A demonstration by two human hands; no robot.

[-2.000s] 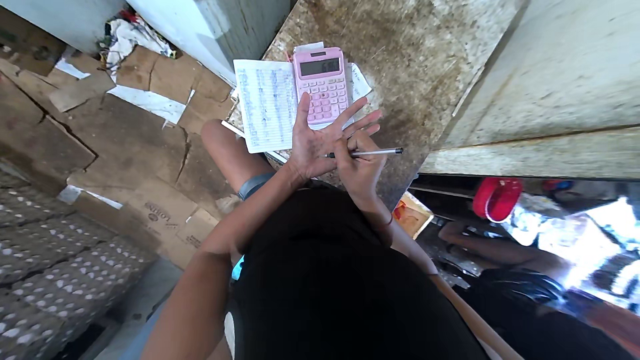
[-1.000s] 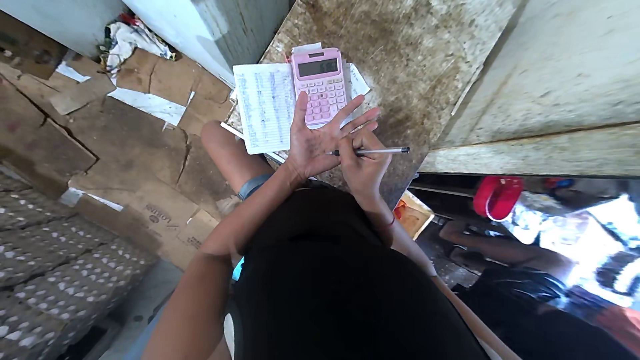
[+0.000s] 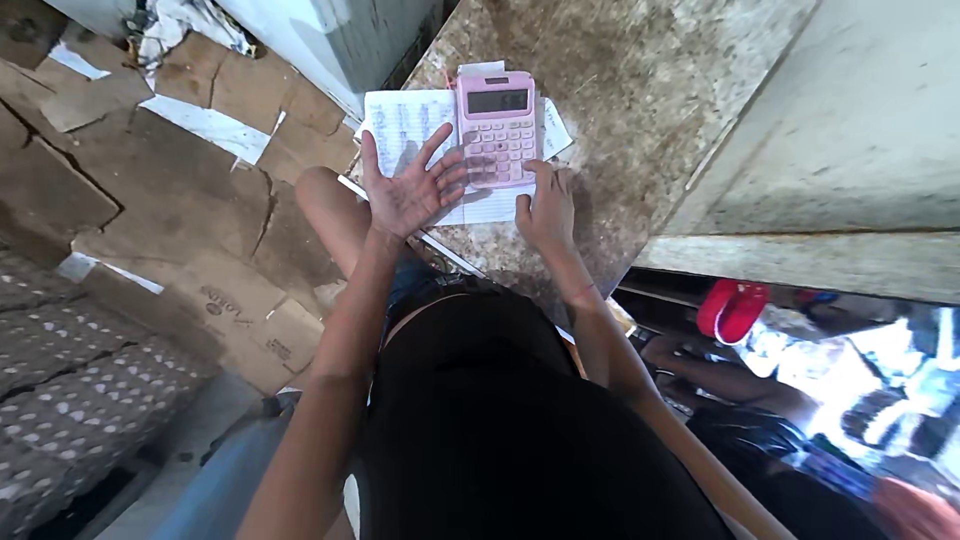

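Observation:
A pink calculator (image 3: pixel 498 131) with a dark display lies on an open notebook (image 3: pixel 411 124) with handwritten columns, at the edge of a stained tabletop. My left hand (image 3: pixel 412 191) is palm up with its fingers spread, over the notebook's lower left part, and holds nothing. Marks show on its palm. At the calculator's lower right corner, a fingertip of my right hand (image 3: pixel 551 206) rests on or just over the keys; its other fingers are curled. No pen can be made out in it. A loose slip of paper (image 3: pixel 556 129) sticks out to the right of the calculator.
The worn tabletop (image 3: pixel 637 82) reaches up and right to a pale panel (image 3: pixel 847 135). Flattened cardboard (image 3: pixel 187 180) covers the floor at left, with a crumpled cloth (image 3: pixel 180 37) on it. At lower right are a red object (image 3: pixel 731 309) and another person's leg (image 3: pixel 735 379).
My right hand has moved away from my left palm to the calculator's keys. The pen it held earlier is no longer visible. My left hand has shifted left over the notebook.

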